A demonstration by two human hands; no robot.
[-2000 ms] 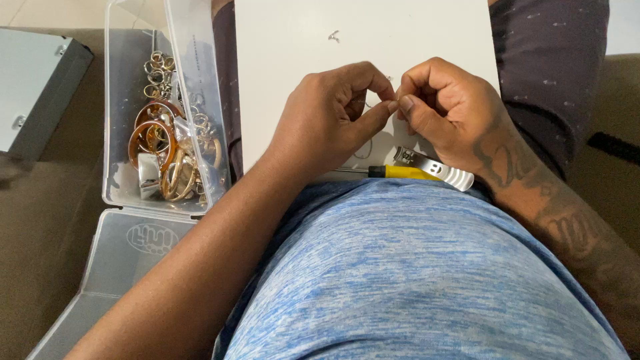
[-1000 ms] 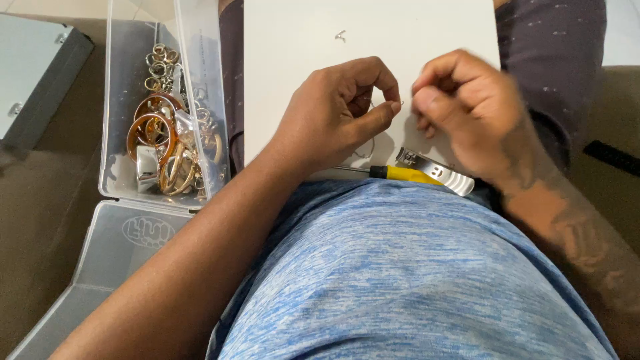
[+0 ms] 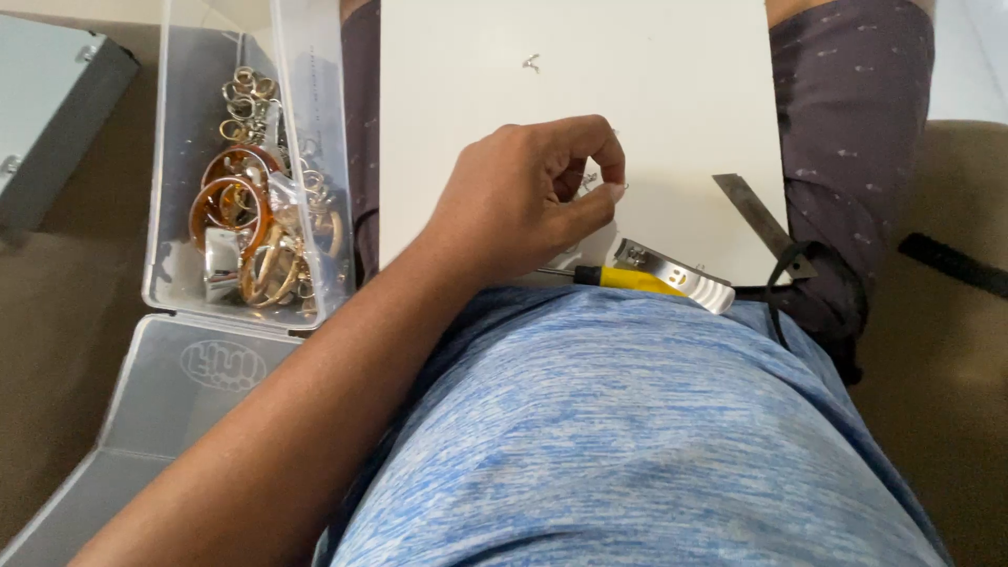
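My left hand (image 3: 535, 193) is over the white board (image 3: 457, 79) on my lap, with thumb and index finger pinched on a tiny thin metal piece (image 3: 626, 187). Its exact kind is too small to tell. Another bit of fine metal (image 3: 588, 181) shows behind the fingers. Just below the hand lie a screwdriver with a yellow and black handle (image 3: 630, 278) and a silver nail clipper (image 3: 677, 276), partly overlapping it. A flat metal strip (image 3: 756, 216) rests at the board's right edge. Near the board's top is a small metal piece (image 3: 532, 62). My right hand is out of view.
On the left stands an open clear plastic box (image 3: 153, 236) holding rings, amber-coloured bangles (image 3: 228, 209) and other jewellery, its lid (image 3: 157, 409) folded toward me. A grey case (image 3: 47, 102) lies farther left. A black strap (image 3: 957, 264) is at the right, and a black cord (image 3: 776, 295) crosses the metal strip.
My right hand was pinching together with my left, then drew away to the right and has left the view. The metal strip now shows at the board's right edge. My left hand keeps its pinch.
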